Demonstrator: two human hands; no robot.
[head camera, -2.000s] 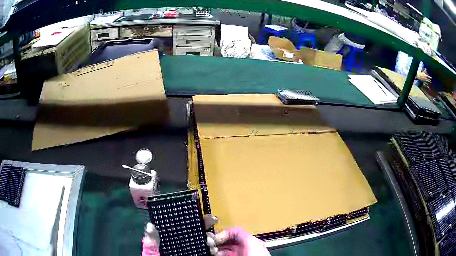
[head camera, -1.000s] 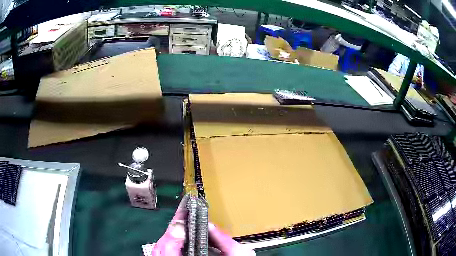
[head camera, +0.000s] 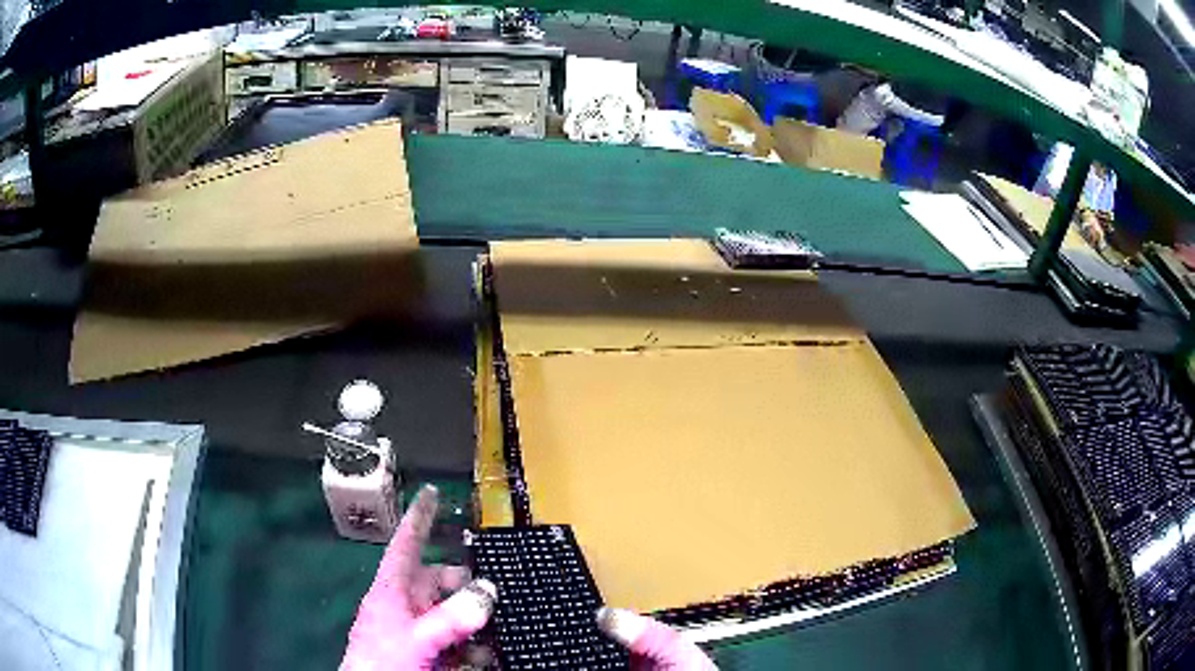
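Note:
A black module (head camera: 544, 596) with rows of pale dots is held at the bottom centre, face towards me, its lower end cut off by the frame edge. My left hand (head camera: 417, 606), in pink covering, grips its left side with the thumb; the index finger points up, off the module. My right hand (head camera: 655, 642), also pink and mostly below the frame, has its thumb on the right edge. Just beyond lies the module stack, topped with tan cardboard layer sheets (head camera: 721, 459). Whether more than one module is held cannot be told.
A small pinkish-white bottle (head camera: 360, 492) with a stick across its top stands left of the stack. A white tray (head camera: 98, 577) is at far left, loose cardboard (head camera: 249, 249) behind. A second module stack (head camera: 1114, 472) is at right. Set-aside modules (head camera: 764, 249) lie at the stack's far edge.
The held item, seen edge-on as two thin layers one second ago, now shows its dotted face. My left index finger has lifted away. The view has shifted slightly.

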